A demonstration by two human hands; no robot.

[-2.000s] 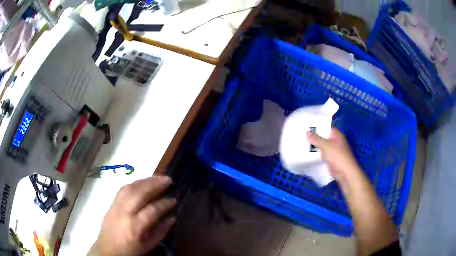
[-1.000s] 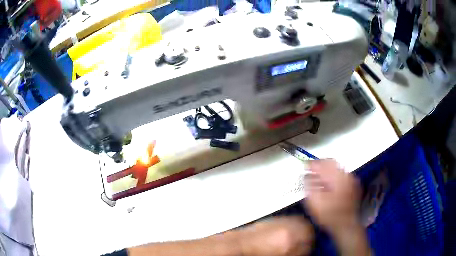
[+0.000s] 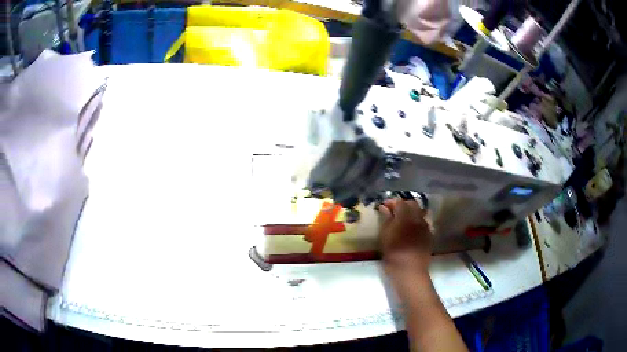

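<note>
The white sewing machine (image 3: 474,165) stands at the centre right, its head over the bed with dark red bands. My right hand (image 3: 405,230) reaches under the machine arm, beside the black scissors (image 3: 412,198); its fingers are blurred, and whether they hold anything cannot be told. An orange-red tab (image 3: 324,229) lies beside the needle area. Pale pink fabric pieces (image 3: 41,158) are stacked at the left edge of the table. My left hand is out of the picture.
The white table (image 3: 158,206) has a printed scale along its front edge. A slim pen-like tool (image 3: 478,273) lies right of the bed. Yellow cloth (image 3: 254,38) is behind. A blue crate (image 3: 515,320) is at the lower right, thread cones (image 3: 528,34) at the back right.
The view has swung left from the crate to the machine and fabric stack. The garment piece seen over the crate is no longer in my right hand's view. My right hand moved under the arm; my left hand left view.
</note>
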